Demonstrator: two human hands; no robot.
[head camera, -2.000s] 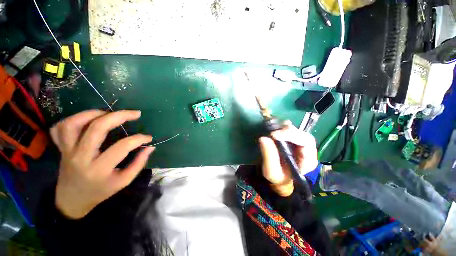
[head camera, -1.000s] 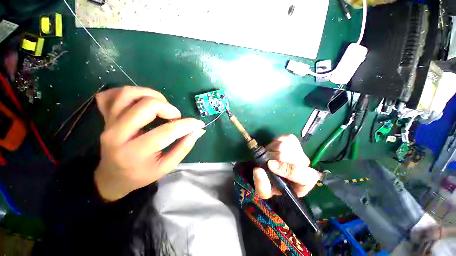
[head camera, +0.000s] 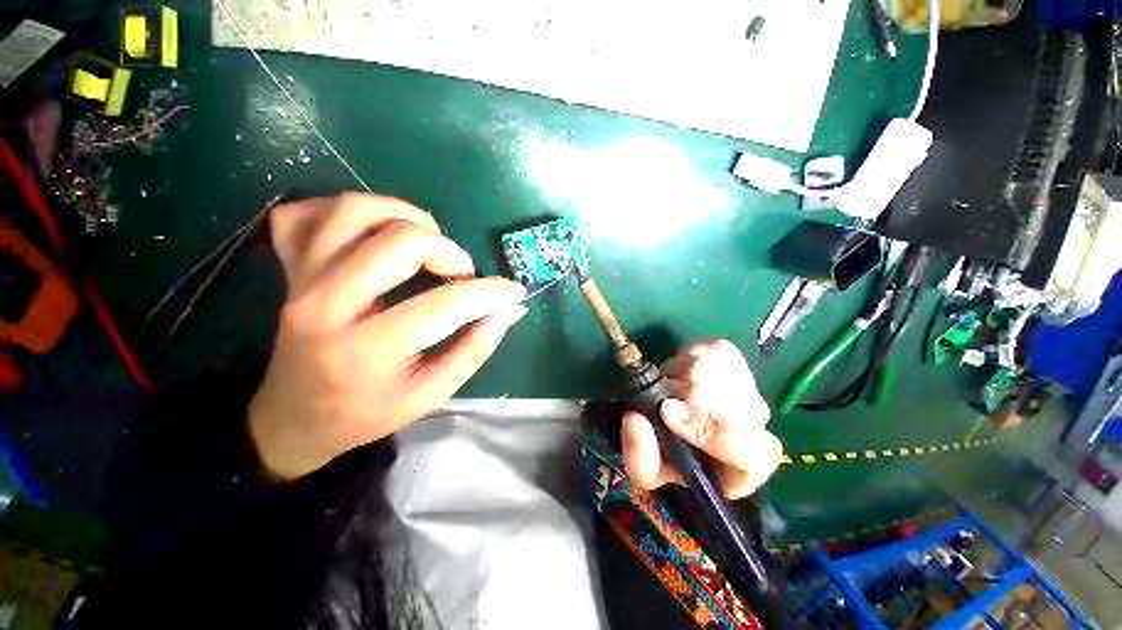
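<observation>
A small green circuit board (head camera: 541, 251) lies on the green mat in front of me. My right hand (head camera: 704, 418) holds the soldering iron (head camera: 608, 322) like a pen, its tip at the board's lower right edge. My left hand (head camera: 381, 326) pinches the solder wire (head camera: 548, 287) between thumb and forefinger. The wire's end meets the board close to the iron tip; whether it touches the tip is too small to tell. The wire runs up from my hand to the upper left.
A pale board (head camera: 554, 55) lies at the back. Yellow transformers (head camera: 149, 37) and an orange meter (head camera: 37, 289) are at the left. A white cable adapter (head camera: 888, 166), a black block (head camera: 827, 251) and green-handled cutters (head camera: 822, 367) are at the right.
Since two seconds ago, both hands have come in to the board with iron and solder. Since one second ago the view has shifted slightly. A person's leg at the right has left the view.
</observation>
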